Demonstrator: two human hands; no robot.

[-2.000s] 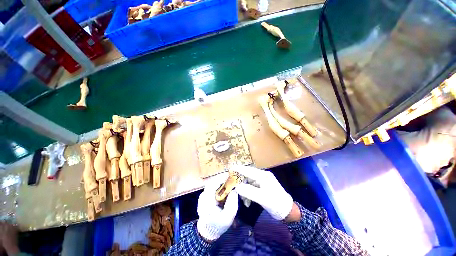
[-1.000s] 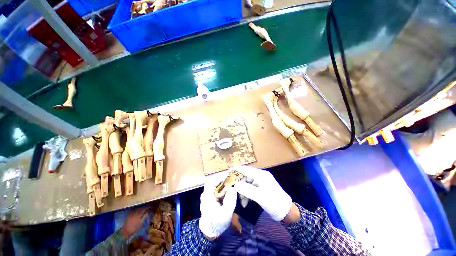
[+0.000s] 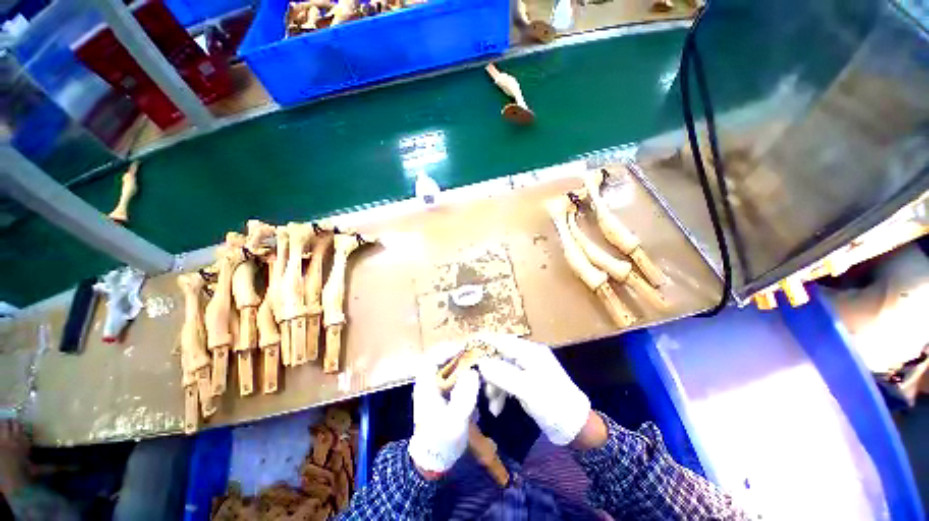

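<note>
My left hand (image 3: pixel 444 412), in a white knit glove, is closed around a tan wooden handle (image 3: pixel 487 454) at the bench's front edge. The handle's wide head points up between my hands and its narrow end points down toward my lap. My right hand (image 3: pixel 537 385), also gloved, has its fingers on the head; they partly hide it. Just beyond lies a square brown-smeared work board (image 3: pixel 440 328) with a small white oval dish (image 3: pixel 467 296) on it.
A row of handles (image 3: pixel 292 285) lies at left, a smaller group (image 3: pixel 593 249) at right. A green conveyor (image 3: pixel 336 153) carries single handles. Blue totes (image 3: pixel 652 407) stand below. A clear-sided hood (image 3: pixel 815 153) is at right. Another person's hand (image 3: pixel 12 448) shows far left.
The pieces on the conveyor have moved left. The held handle's narrow end now shows below my hands. Another person's hand has left the tote of brown pieces.
</note>
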